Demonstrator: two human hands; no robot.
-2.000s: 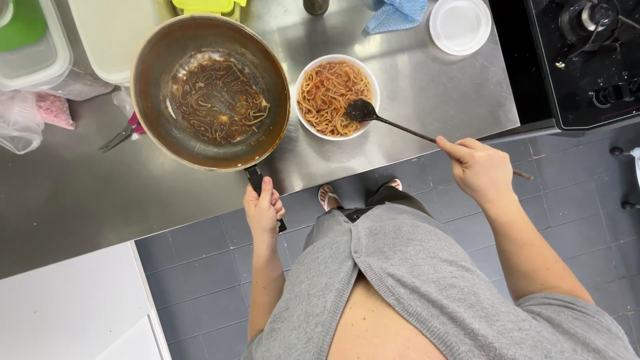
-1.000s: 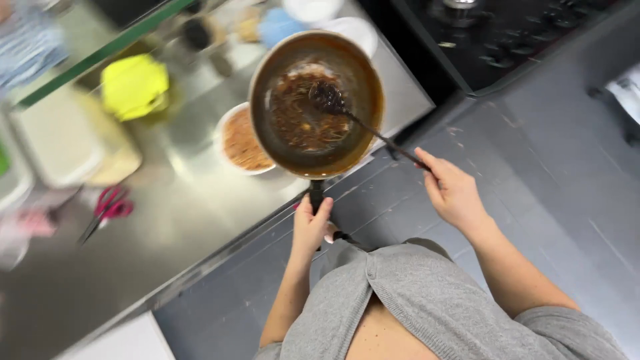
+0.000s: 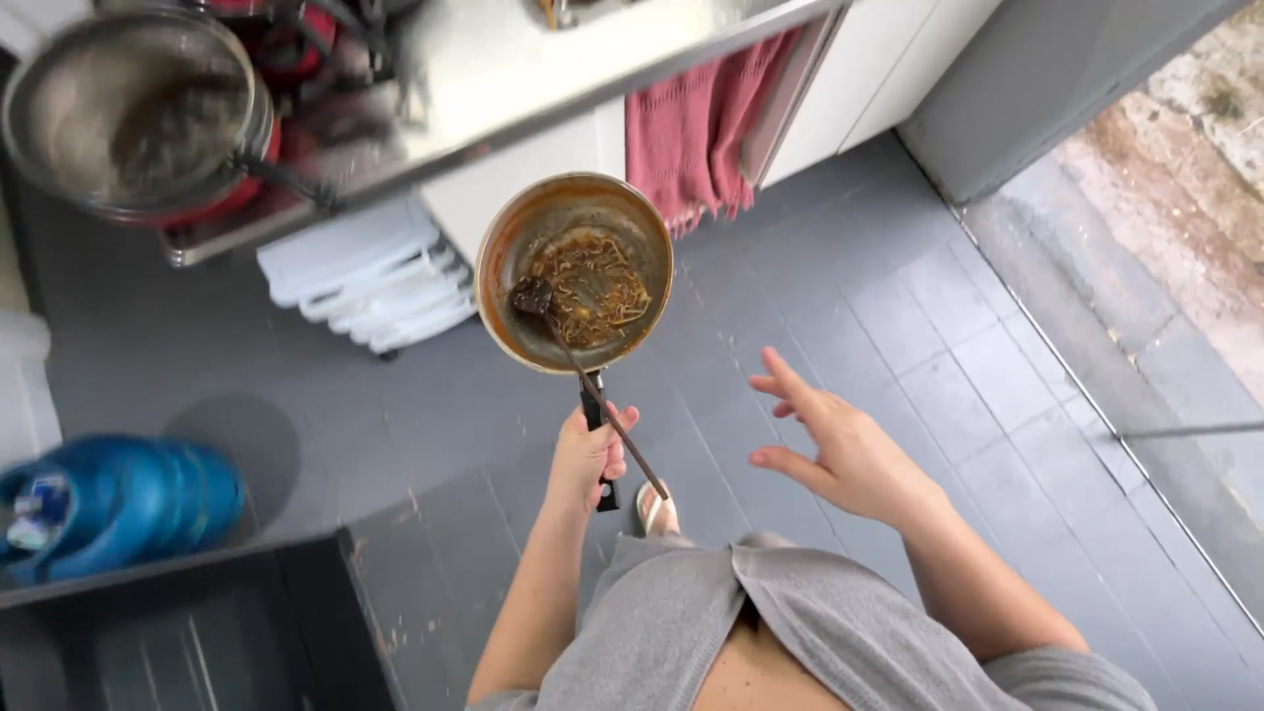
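My left hand point(image 3: 591, 456) is closed around the black handle of a frying pan point(image 3: 652, 281), held out over the floor. Sauce and bits of noodle point(image 3: 595, 301) coat the pan's bottom. A dark long-handled spoon point(image 3: 617, 425) rests in the pan, its bowl on the left side and its shaft crossing the rim and passing over the pan handle beside my left hand. To the right of the pan, my right hand point(image 3: 825, 444) is empty, its fingers apart, touching nothing.
A large pot point(image 3: 138, 109) stands on the stove at upper left. A metal counter point(image 3: 513, 69) runs along the top, with a pink towel point(image 3: 691, 128) hanging below. Nearby are a white slatted rack point(image 3: 375, 276), a blue gas cylinder point(image 3: 148, 504) and a doorway edge point(image 3: 1037, 306) at right.
My right hand has let go of the spoon, which now lies in the pan. The noodle bowl seen earlier is out of view. The view has swung to another part of the kitchen.
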